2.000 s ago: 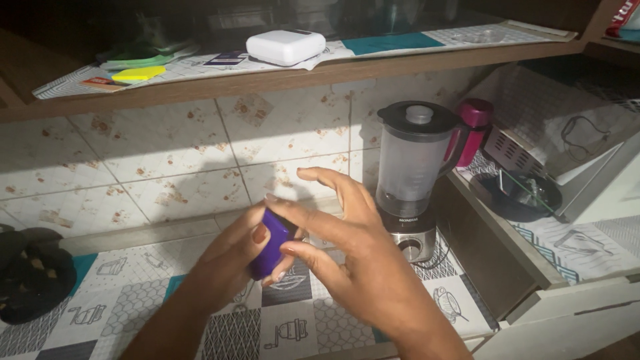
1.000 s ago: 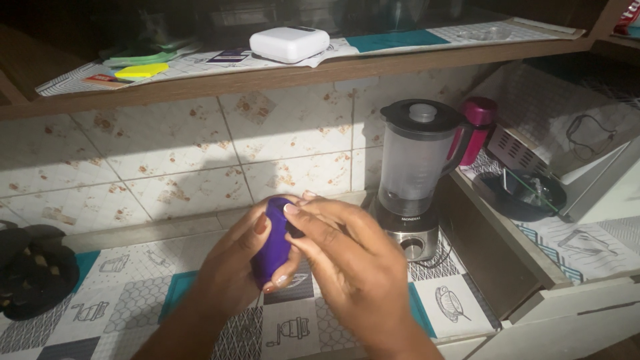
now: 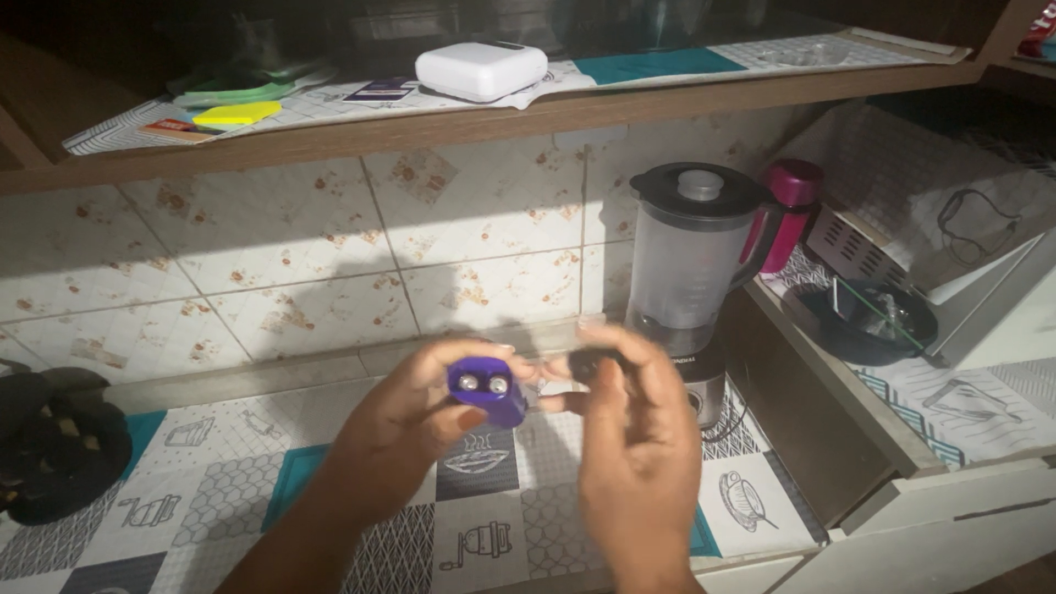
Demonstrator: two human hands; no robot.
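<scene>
My left hand [image 3: 412, 412] holds a purple case [image 3: 502, 400] whose near end is uncovered, showing two round metal battery ends side by side inside. To its right, my right hand [image 3: 631, 437] holds a small black piece [image 3: 596, 363] between its fingers, apart from the case. The piece is blurred and partly covered by the thumb, so its exact kind cannot be told. Both hands are above the counter's patterned cloth [image 3: 478, 495], in front of the blender.
A blender [image 3: 689, 272] stands behind my right hand, beside a pink bottle [image 3: 788, 214]. A dark bowl [image 3: 874, 322] is farther right, and black objects [image 3: 58, 445] lie at the left. Overhead, a shelf [image 3: 355, 136] bears a white plastic box [image 3: 481, 70] and yellow sticky notes [image 3: 238, 114].
My right hand has moved right, away from the purple case, with the black piece in its fingers. The case's battery end now shows; one second ago the fingers of both hands were around it.
</scene>
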